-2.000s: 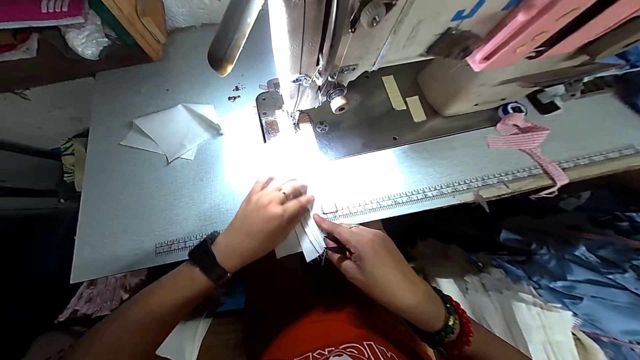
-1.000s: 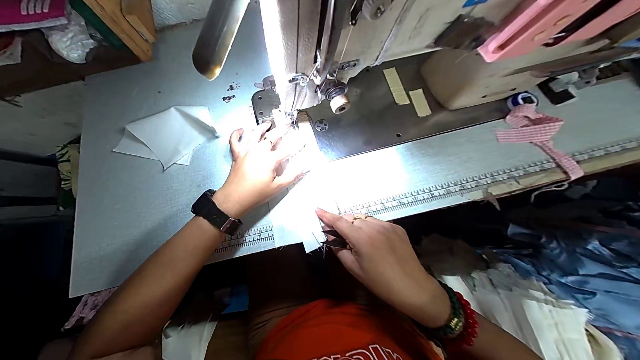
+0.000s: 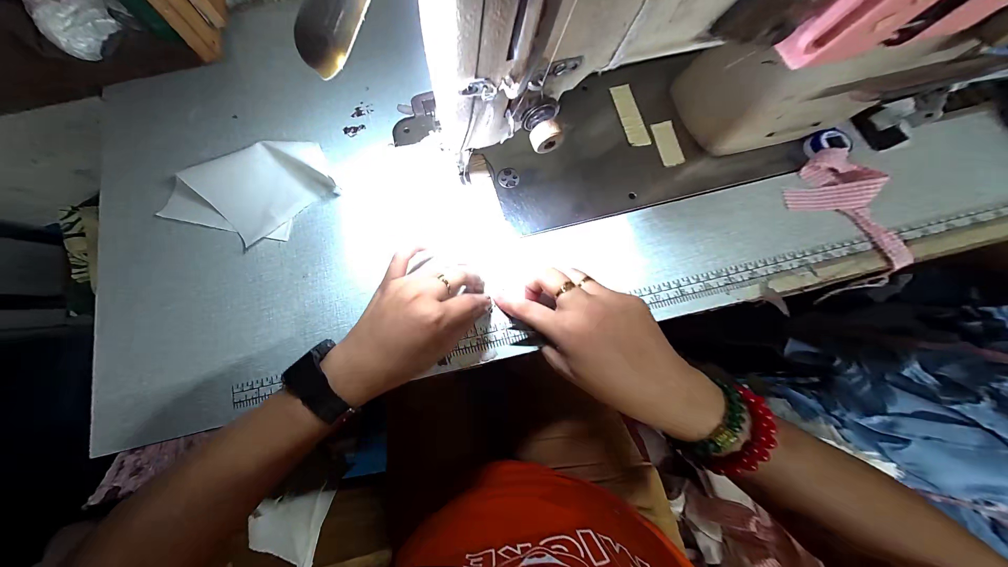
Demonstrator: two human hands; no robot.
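Under the bright lamp of a sewing machine (image 3: pixel 488 87), white fabric (image 3: pixel 453 209) lies on the table, its outline washed out by glare. My left hand (image 3: pixel 417 323), with a black wristband, rests at the near end of the fabric, fingers bent and thumb inward. My right hand (image 3: pixel 606 339) has thumb and forefinger together at the same end, close to my left thumb; a small dark pointed object (image 3: pixel 526 335) shows beneath it. The exact grip of both hands is lost in the glare. Folded white fabric pieces (image 3: pixel 252 189) lie at the left.
A printed measuring tape (image 3: pixel 732 272) runs along the table's near edge. Pink checked fabric strip (image 3: pixel 846 197) lies at the right near a blue-and-white round item (image 3: pixel 827 142). A metal-like rounded bar (image 3: pixel 327 35) hangs at upper left. Piled fabrics (image 3: pixel 906 394) are below right.
My left hand has come back from near the needle toward the table's near edge, beside my right hand. The fabric end that hung over the edge no longer shows there.
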